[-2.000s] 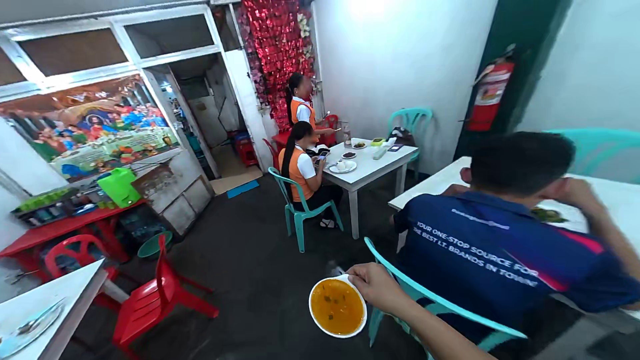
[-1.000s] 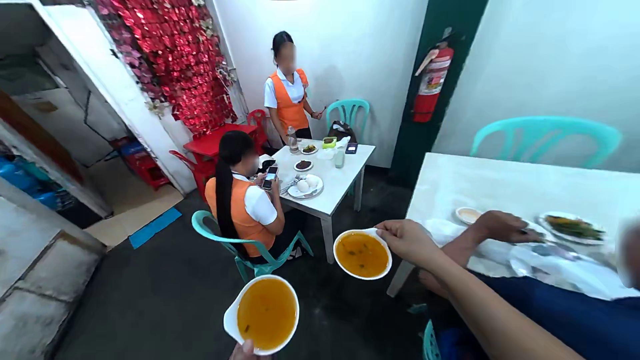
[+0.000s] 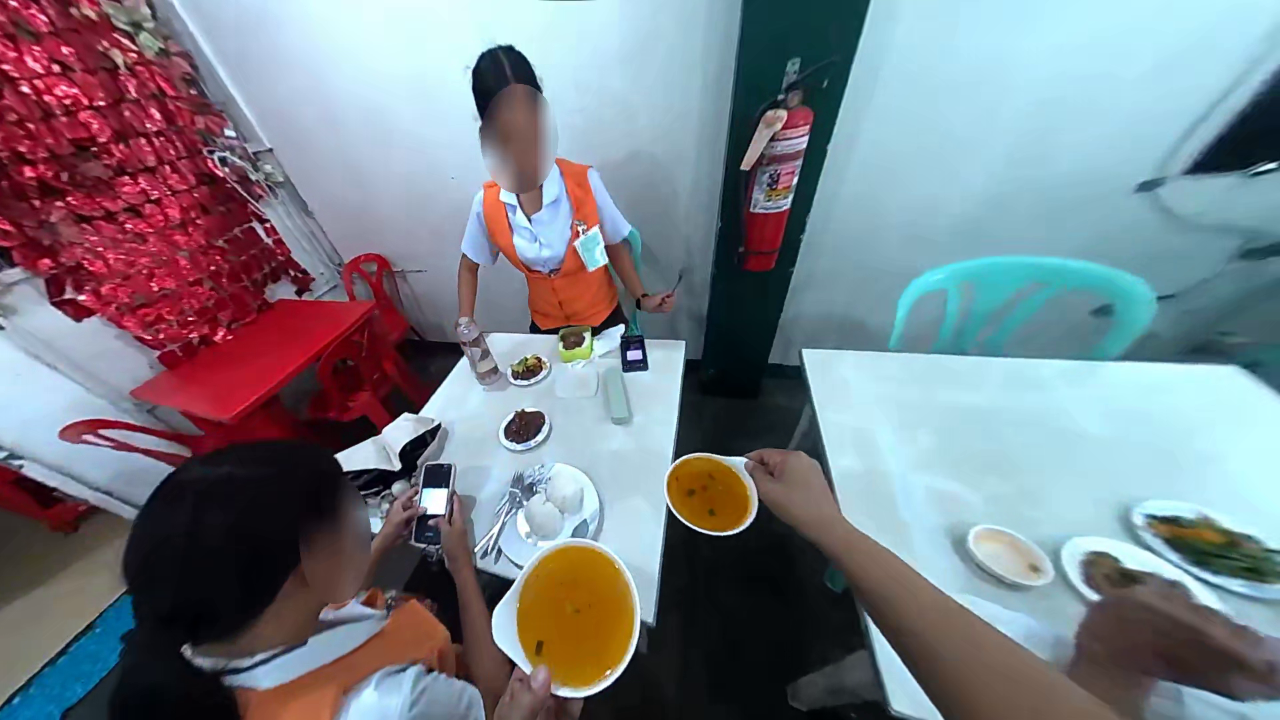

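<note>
My right hand [image 3: 800,490] grips the handle of a white bowl of orange soup [image 3: 710,494], held over the gap between two white tables. Lower in view, my left hand [image 3: 532,697] holds a larger-looking white bowl of orange soup [image 3: 578,615] by its near rim, in front of the near edge of the left white table [image 3: 640,440]. Just beyond that bowl, a plate with rice mounds [image 3: 590,500] lies beside forks and spoons [image 3: 505,515]. Two small dishes of food [image 3: 524,428] stand farther back on the same table.
A seated person in an orange vest [image 3: 350,670] holds a phone at left; another person [image 3: 550,240] stands behind the table. A plastic bottle [image 3: 478,352] stands there. At right are a white table [image 3: 1000,420] with plates, a diner's hand [image 3: 1170,640], a teal chair [image 3: 1025,290] and a fire extinguisher [image 3: 775,185].
The left table with the two people in orange vests is now much nearer. My left hand with its bowl, absent from the oldest frame, is in view. The standing person's arm has moved down toward the bottle.
</note>
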